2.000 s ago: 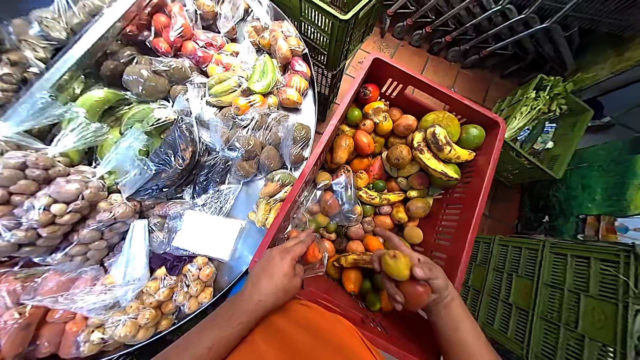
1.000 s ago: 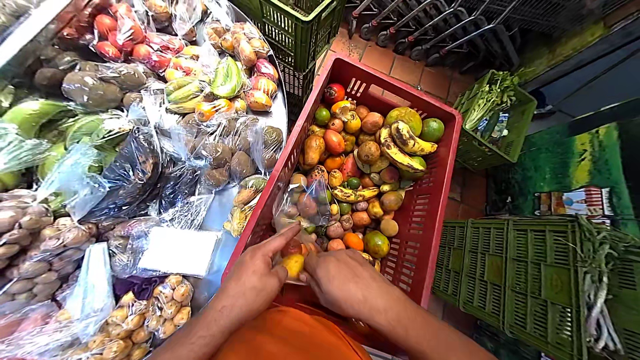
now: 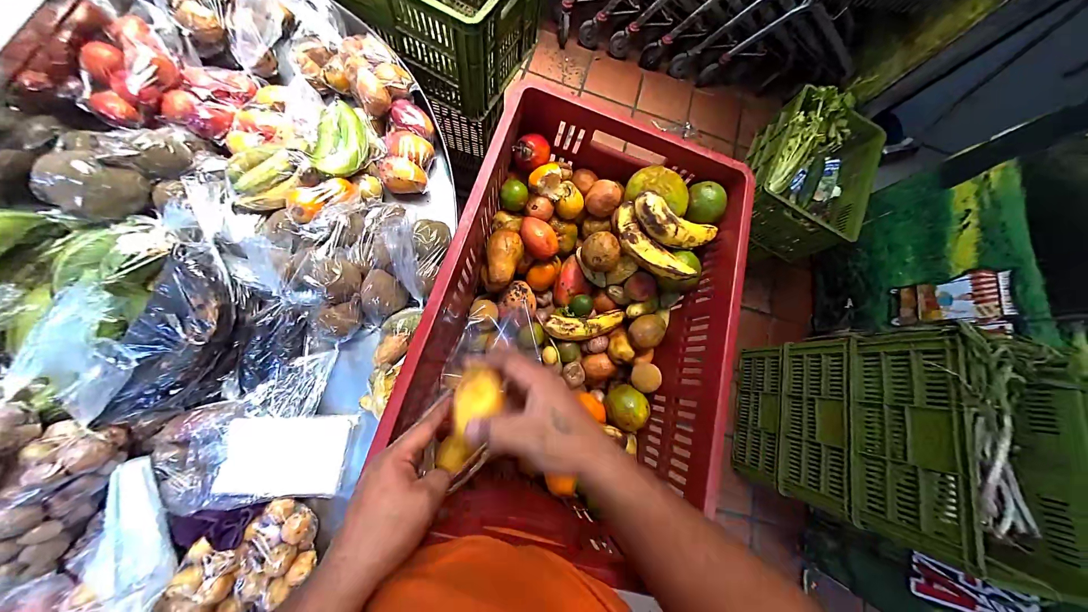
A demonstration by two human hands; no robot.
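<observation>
A red plastic crate [image 3: 733, 340] holds loose fruit, with spotted bananas [image 3: 654, 238], green and orange fruits and brown round ones. Over its near left part, my right hand [image 3: 540, 416] has its fingers on a yellow fruit [image 3: 478, 398], which is blurred. My left hand [image 3: 412, 484] is just below and to the left, closed around the edge of a clear plastic bag [image 3: 489, 336]. Another yellow fruit [image 3: 455, 453] lies by the left fingers, apparently in that bag. Part of the bag is hidden behind my hands.
Bagged produce covers a metal table [image 3: 444, 174] on the left, with a white card [image 3: 285, 455] on it. Green crates [image 3: 463, 51] stand behind; more green crates [image 3: 858, 433] are at right, one with leafy stalks [image 3: 803, 144] farther back. Cart wheels [image 3: 654, 53] are at the top.
Two seconds ago my right hand held a yellowish fruit and a reddish one farther right over the crate. It has moved left to my left hand and the bag; the reddish fruit is no longer in it.
</observation>
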